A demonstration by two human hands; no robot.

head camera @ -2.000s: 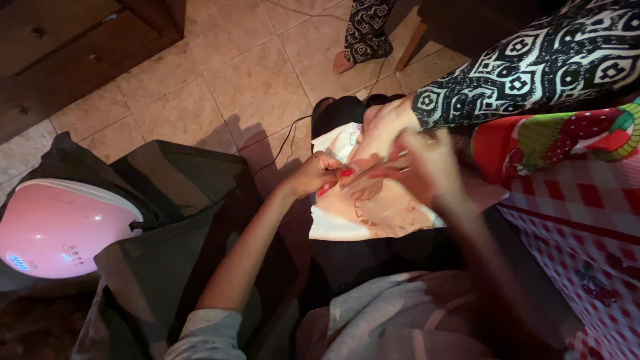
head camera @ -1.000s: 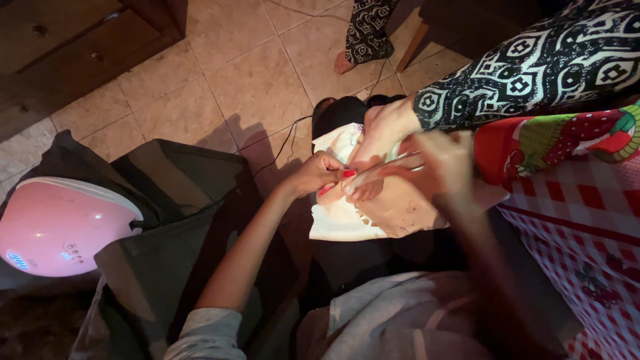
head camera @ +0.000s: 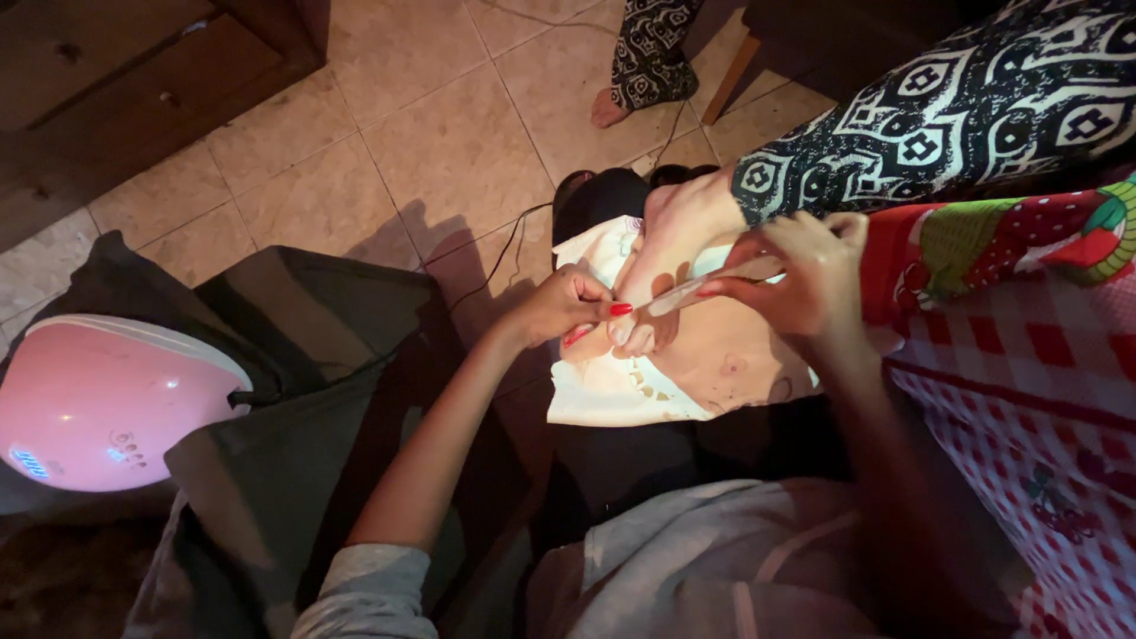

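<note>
A person's bare foot rests on a light towel across my lap, its toes pointing down and to the left. My left hand, with red-painted nails, grips the foot at the toes between thumb and fingers. In my right hand is a thin, pale, flat tool, probably a nail file, whose tip lies over the toes. The fingers of my right hand hide part of it. Exactly which toe the tip touches cannot be made out.
At the left a pink nail lamp stands on dark fabric. A wooden drawer unit is at the upper left. A black cable crosses the tiled floor. Red checked cloth lies at the right, below the person's patterned trouser leg.
My right hand has shifted slightly with the tool, which was blurred earlier. My left hand stays at the toes.
</note>
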